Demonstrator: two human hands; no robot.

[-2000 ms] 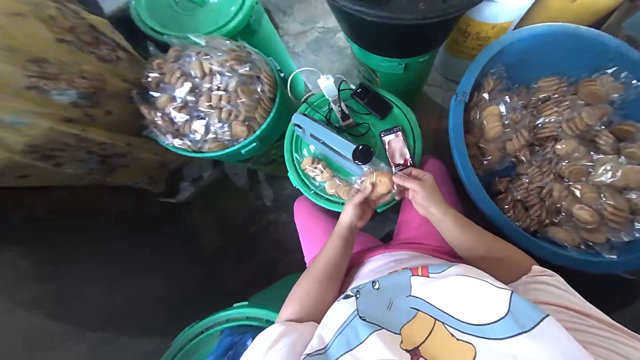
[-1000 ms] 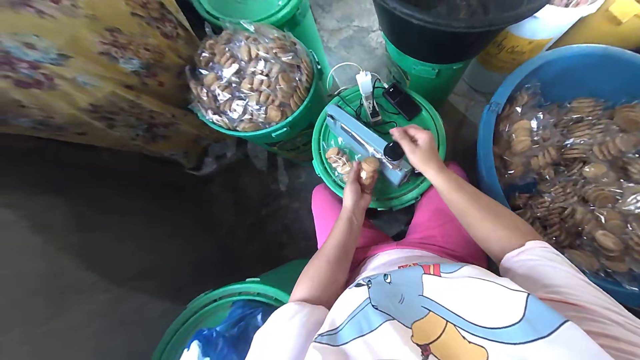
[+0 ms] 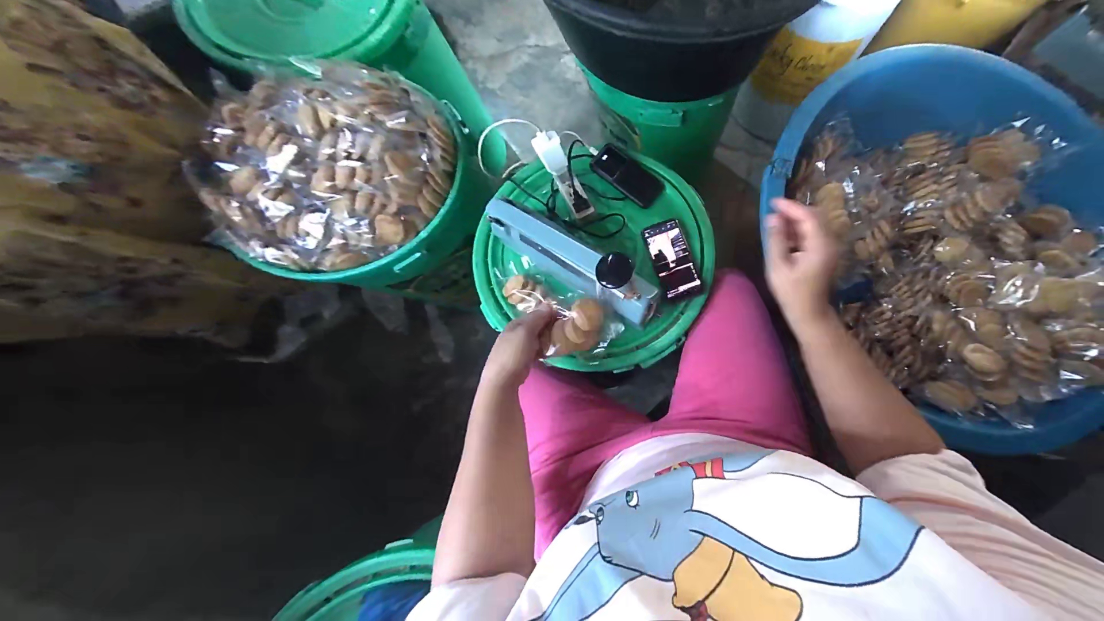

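Observation:
My left hand (image 3: pixel 520 345) grips a clear plastic bag of round brown cookies (image 3: pixel 582 324) over the near edge of the green bucket lid (image 3: pixel 678 338). Beside the bag, a blue-grey impulse sealer (image 3: pixel 552 250) with a round black knob lies across that lid. My right hand (image 3: pixel 802 250) is raised at the left rim of the blue plastic basin (image 3: pixel 780 164), which holds many bagged cookies (image 3: pixel 966 285). It is slightly blurred and no object shows in it; its fingers look loosely apart. A phone with a lit screen (image 3: pixel 673 259) lies right of the sealer.
A power strip (image 3: pixel 573 194) with cables and a black device (image 3: pixel 628 175) sit at the lid's far side. A green bucket heaped with bagged cookies (image 3: pixel 336 172) stands left. Beyond are a lidded green bucket (image 3: pixel 293 26) and a black tub (image 3: pixel 673 52). Another green bucket (image 3: pixel 362 578) is at lower left.
My right hand has left the sealer's knob and moved right to the blue basin. My left hand still holds bagged cookies near the sealer. The phone's lit screen, hidden a second ago, shows again.

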